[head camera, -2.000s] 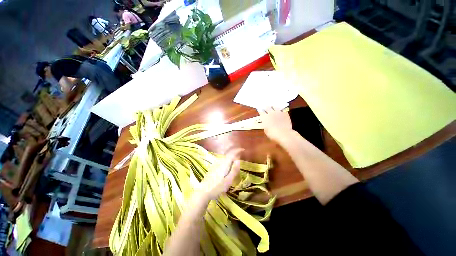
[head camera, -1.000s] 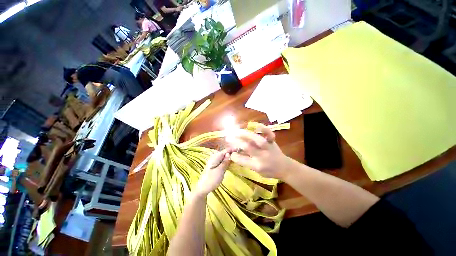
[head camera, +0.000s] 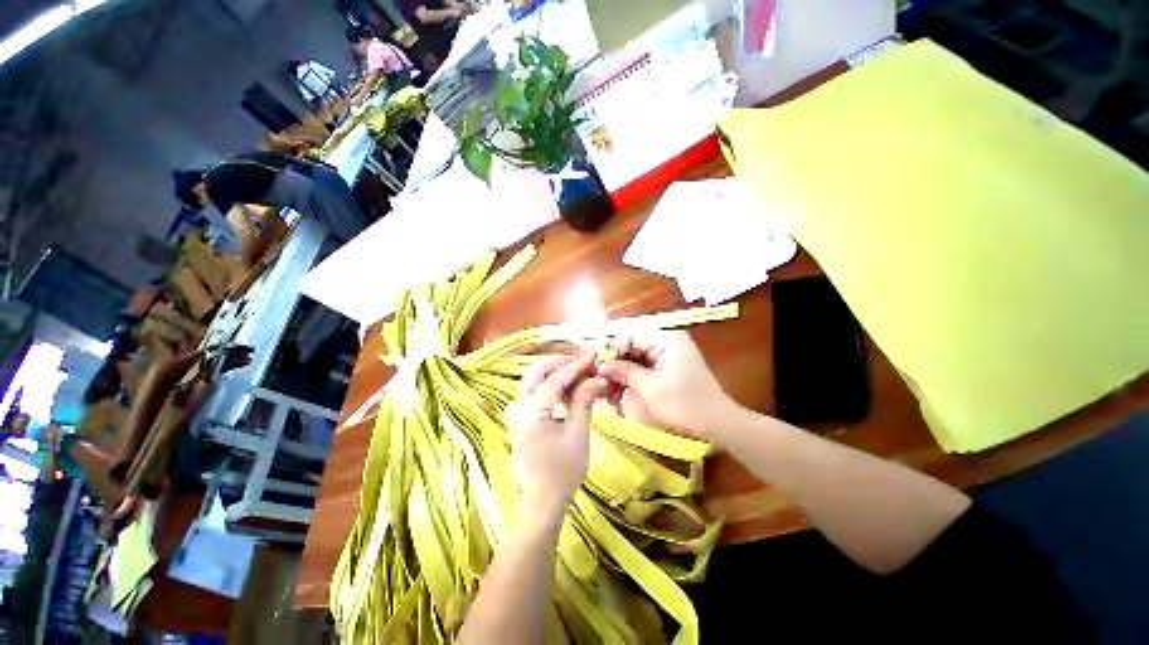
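A large fanned bundle of yellow strips (head camera: 416, 491) lies on the reddish-brown desk, gathered at a whitish band (head camera: 422, 340) near its far end. My left hand (head camera: 554, 422) is over the right side of the bundle. My right hand (head camera: 662, 378) meets it from the right. The fingertips of both hands pinch a small yellow strip end (head camera: 606, 357) between them. The fingers hide most of it. One separate strip (head camera: 706, 315) lies behind my hands and reaches right from the bundle.
White paper sheets (head camera: 712, 242), a black flat rectangle (head camera: 819, 353) and a large yellow sheet (head camera: 945, 239) lie on the right. A potted plant (head camera: 582, 195), a calendar (head camera: 649, 114) and a white partition (head camera: 428, 246) stand at the back. A person (head camera: 271, 189) bends over a bench at left.
My right hand has come from the white papers to my left hand. My left hand has risen from the bundle, and their fingertips now meet on a strip end. The camera view has shifted slightly.
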